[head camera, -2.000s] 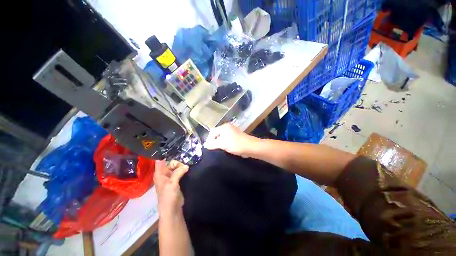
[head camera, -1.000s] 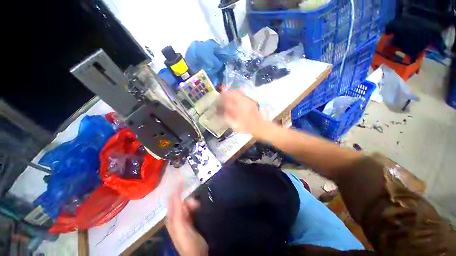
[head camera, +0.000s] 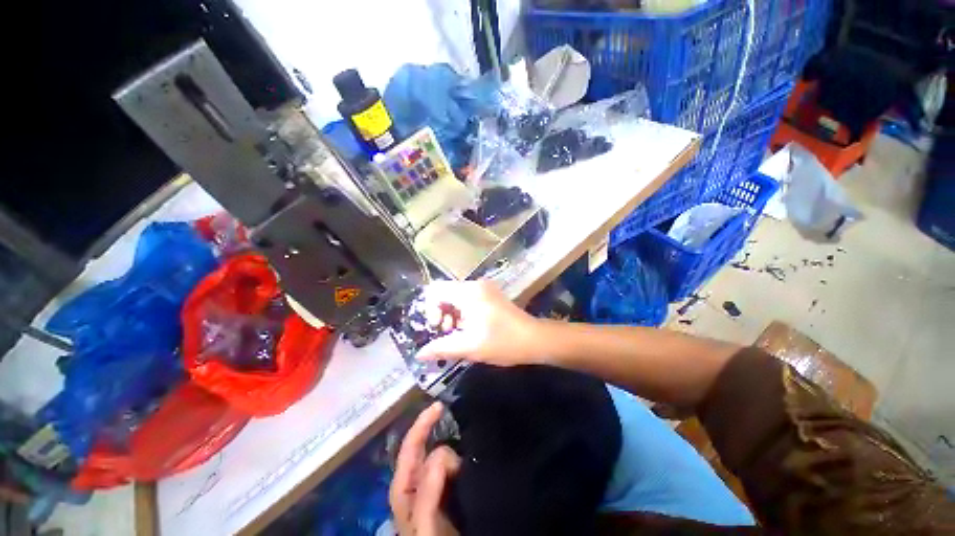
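Observation:
A dark grey machine head (head camera: 330, 251) with a yellow warning triangle stands over a shiny silver plate (head camera: 431, 369) at the bench edge. My right hand (head camera: 476, 324) is at the plate under the head, fingers bent together; whether something small is between the fingertips cannot be told. A black garment (head camera: 539, 445) lies bunched on my lap below the plate. My left hand (head camera: 427, 484) is at the garment's left edge, fingers at a dark fold of cloth; its lower part is cut off by the frame.
On the bench are an open beige parts tray (head camera: 461, 243) with dark pieces, a colour-keyed panel (head camera: 417, 173), a black bottle (head camera: 367, 117), a red bag (head camera: 288, 372), blue bags (head camera: 126, 325) and clear bags (head camera: 571, 131). Blue crates (head camera: 712, 63) and a brown stool (head camera: 822, 372) stand right.
My right hand moved from the garment by the plate to the parts tray, then back to the plate. My left hand moved down from the plate to the garment's edge. The garment has left the plate.

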